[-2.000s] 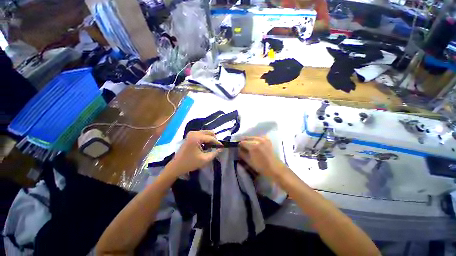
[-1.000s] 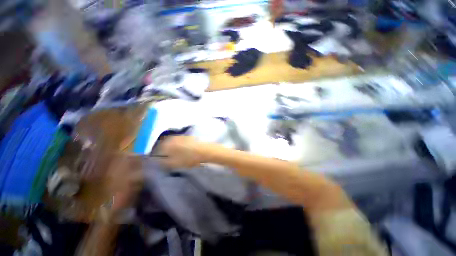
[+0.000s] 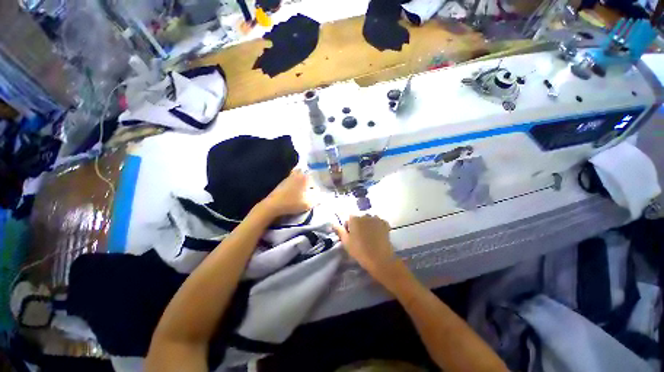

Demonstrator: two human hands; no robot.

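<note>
The light grey and black garment body point(image 3: 291, 287) lies left of and below the needle, part of it hanging over the table's front edge. My left hand point(image 3: 290, 195) grips its edge just left of the needle area. My right hand point(image 3: 368, 243) pinches the garment's edge just below the presser foot point(image 3: 362, 196). A black fabric panel point(image 3: 247, 171) lies behind my left wrist. The sewing machine point(image 3: 466, 123) stands at the right, its lamp glaring over the needle area, so the needle and fingertips are hard to see.
Black cut pieces point(image 3: 290, 45) lie on the wooden board point(image 3: 335, 62) behind the machine. A grey and black piece point(image 3: 182, 98) lies at the back left. White cloth point(image 3: 627, 178) hangs at the right end. A garment bundle point(image 3: 582, 312) is heaped below right. A corded device point(image 3: 35, 311) sits far left.
The view has turned towards the machine. Both hands have moved from left of the machine to the needle area with the garment. The garment is now spread left of the needle.
</note>
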